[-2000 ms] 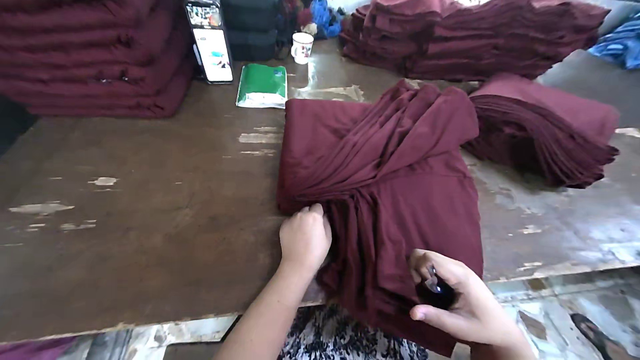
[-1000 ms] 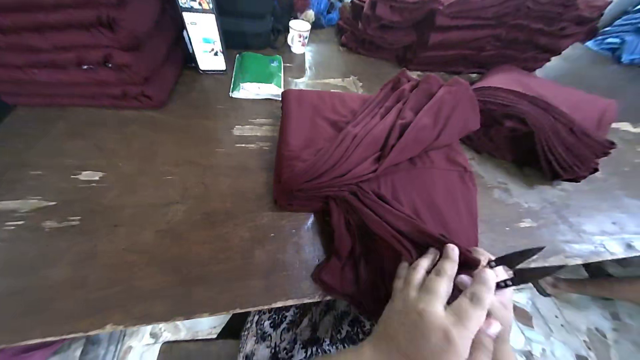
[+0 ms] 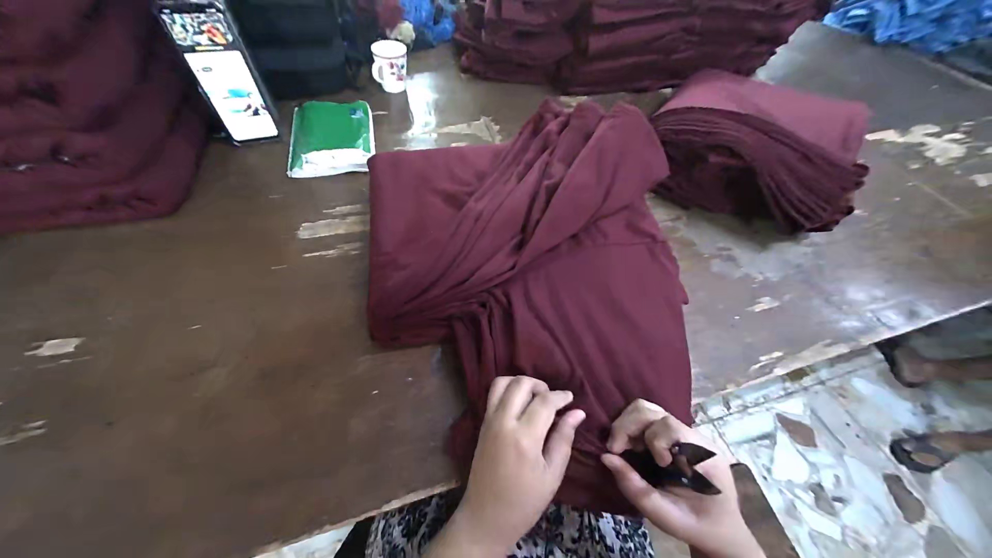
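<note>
Maroon fabric [image 3: 604, 310] lies in folded layers across the table, its near end hanging over the front edge. My left hand [image 3: 523, 442] rests on the hanging part with curled fingers; whether it pinches cloth is hard to tell. Just to the right, my right hand [image 3: 674, 473] holds small black thread snips [image 3: 686, 469] in its palm, blades pointing right, while thumb and forefinger pinch a bit of the cloth. A folded bundle of maroon pieces [image 3: 767, 147] sits behind on the right.
Stacked maroon cloth stands at the left [image 3: 93, 124] and back [image 3: 620, 39]. A phone [image 3: 232, 93], a green packet [image 3: 333, 136] and a white mug [image 3: 389, 66] are at the back left. Blue cloth [image 3: 914, 23] lies back right. Another person's feet [image 3: 922, 449] show beyond the wooden table's edge [image 3: 775, 368].
My left hand has moved left, away from my right hand. The snips, which stuck out to the right a second ago, now lie further inside my right hand. The hanging cloth is spread wider.
</note>
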